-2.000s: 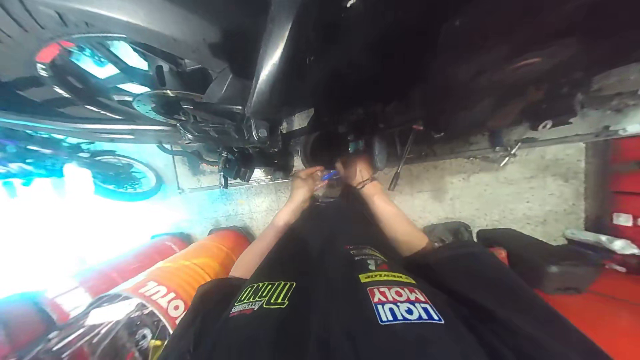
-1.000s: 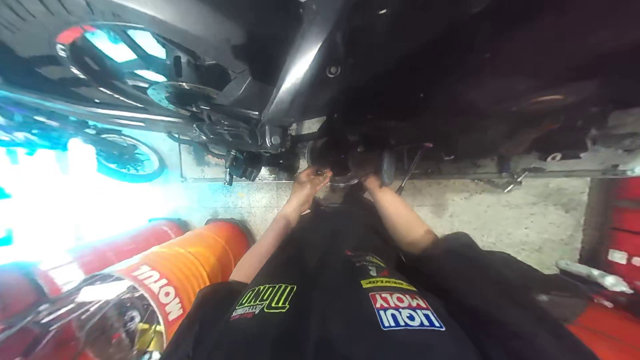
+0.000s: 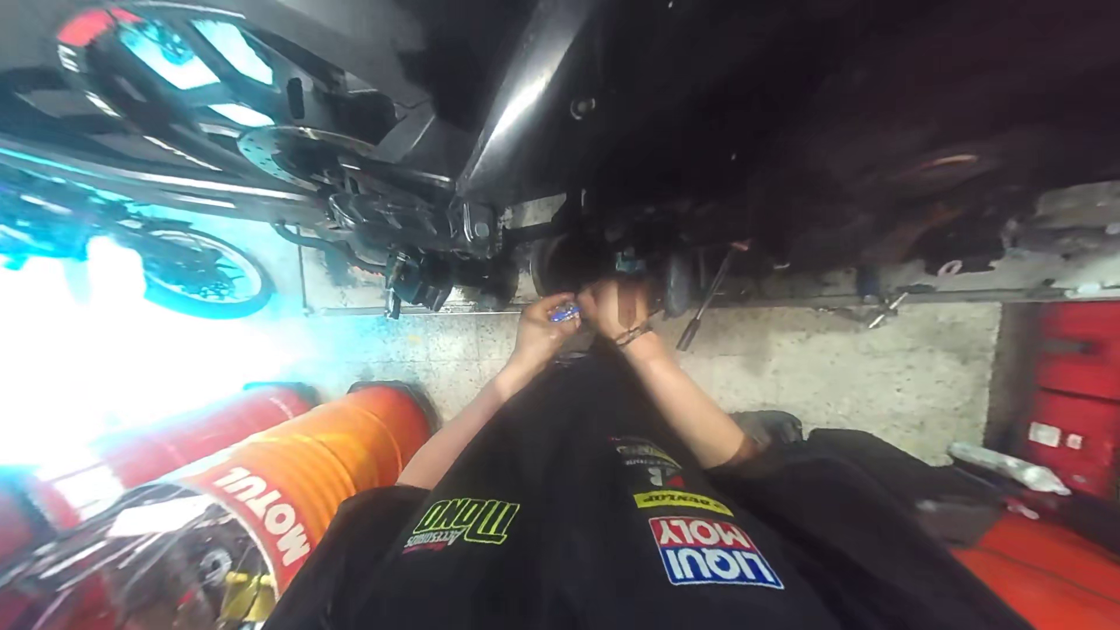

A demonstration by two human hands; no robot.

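Note:
My left hand (image 3: 544, 325) has its fingers closed around a small blue object (image 3: 564, 312), too small to name. Close beside it, my right hand (image 3: 619, 308) reaches up to the dark underside of a motorcycle (image 3: 525, 96); its fingertips are blurred and whatever they touch is hidden. A round dark part (image 3: 553, 262) of the motorcycle is just above my left hand. To the right of my right hand, a long-handled tool (image 3: 707, 302) slants down from the motorcycle.
A wheel with a brake disc (image 3: 276, 153) is at upper left. An orange drum (image 3: 324, 446) and a red drum (image 3: 206, 433) stand at lower left. Another tool (image 3: 888, 311) lies right of centre, near a red cabinet (image 3: 1081, 385). A second motorcycle's wheel (image 3: 206, 269) shows at left.
My right hand has moved left, closer to my left hand, since one second ago. The blue object shows at my hands two seconds ago and again now.

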